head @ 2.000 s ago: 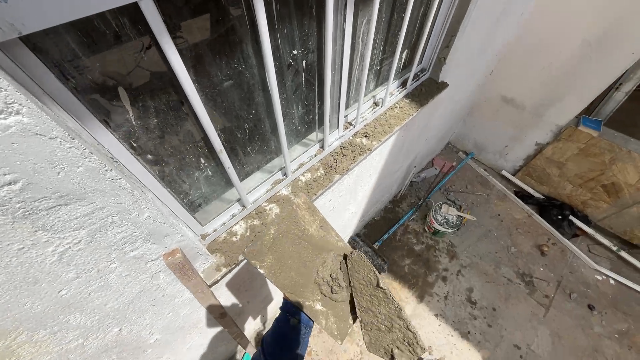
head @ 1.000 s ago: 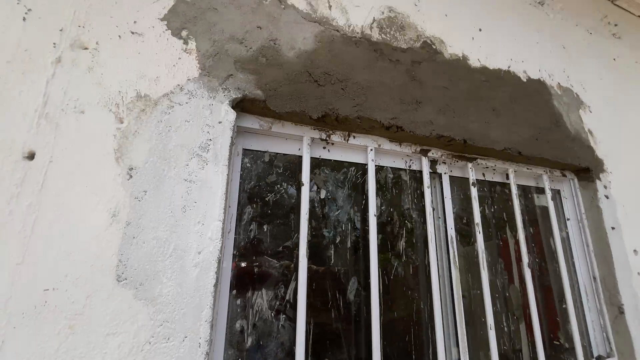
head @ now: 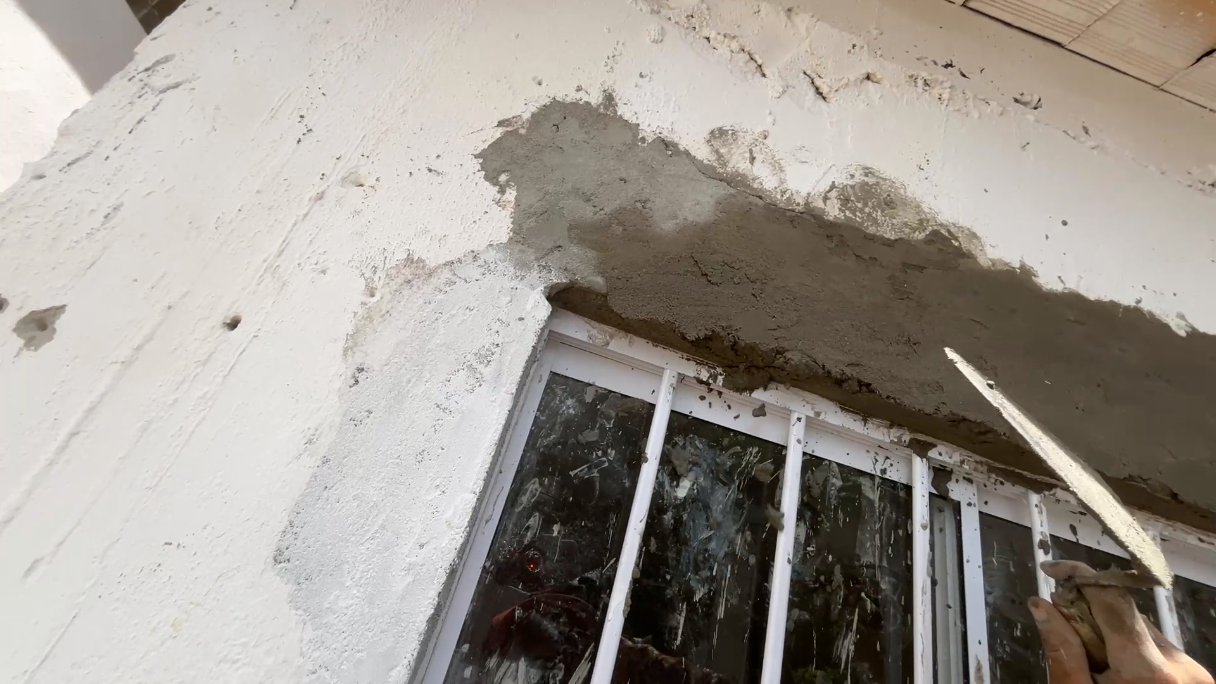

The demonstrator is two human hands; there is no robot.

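Observation:
At the lower right, my right hand [head: 1107, 632] is closed around the handle of a trowel [head: 1064, 461], whose long thin blade is seen nearly edge-on and points up and left. Behind the blade is a band of damp grey mortar [head: 817, 294] on the wall above the window. Whether the blade touches the mortar cannot be told. Below the mortar, the white metal window frame [head: 608, 356] and its white bars [head: 779, 541] are spattered with mortar bits. My left hand is out of view.
White rough plaster wall [head: 190, 332] spreads over the left side, with a small hole [head: 231, 323] in it. Dark, smeared window glass [head: 712, 532] lies behind the bars. Ridged clay blocks [head: 1130, 33] show overhead at the top right.
The view has swung from the mortar-covered sill and the ground up to the window's top. My right hand with the trowel has come into view at the lower right since one second ago.

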